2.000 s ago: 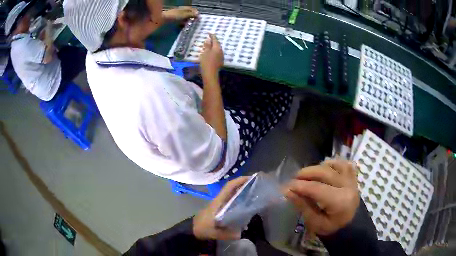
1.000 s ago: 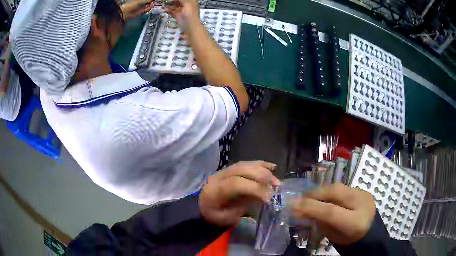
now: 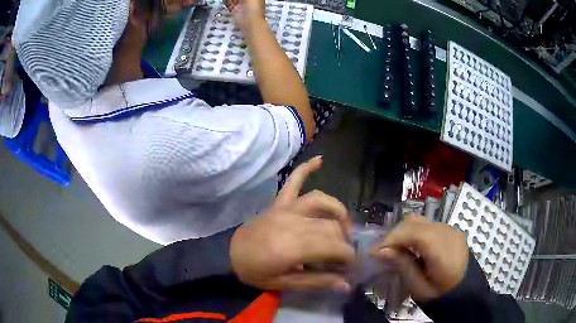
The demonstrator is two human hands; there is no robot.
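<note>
A clear plastic bag (image 3: 366, 255) is between my two hands at the bottom centre; it is blurred and its contents cannot be made out. A whitish edge shows below my left hand. My left hand (image 3: 294, 243) is on the bag's left side, with its index finger raised and the other fingers bent at the bag. My right hand (image 3: 429, 255) pinches the bag's right side between thumb and fingers. Both hands are bare, with dark sleeves.
A seated person in a white shirt (image 3: 183, 158) is close at left, working at a foam tray (image 3: 287, 44) on the green bench (image 3: 360, 79). Black strips (image 3: 410, 76) and another foam tray (image 3: 478, 104) lie farther right. A lower tray (image 3: 496, 236) stands beside my right hand.
The bag was held lower left at first, then moved right to between both hands. My left index finger has lifted since one second ago. The view has shifted right, and the seated person appears closer.
</note>
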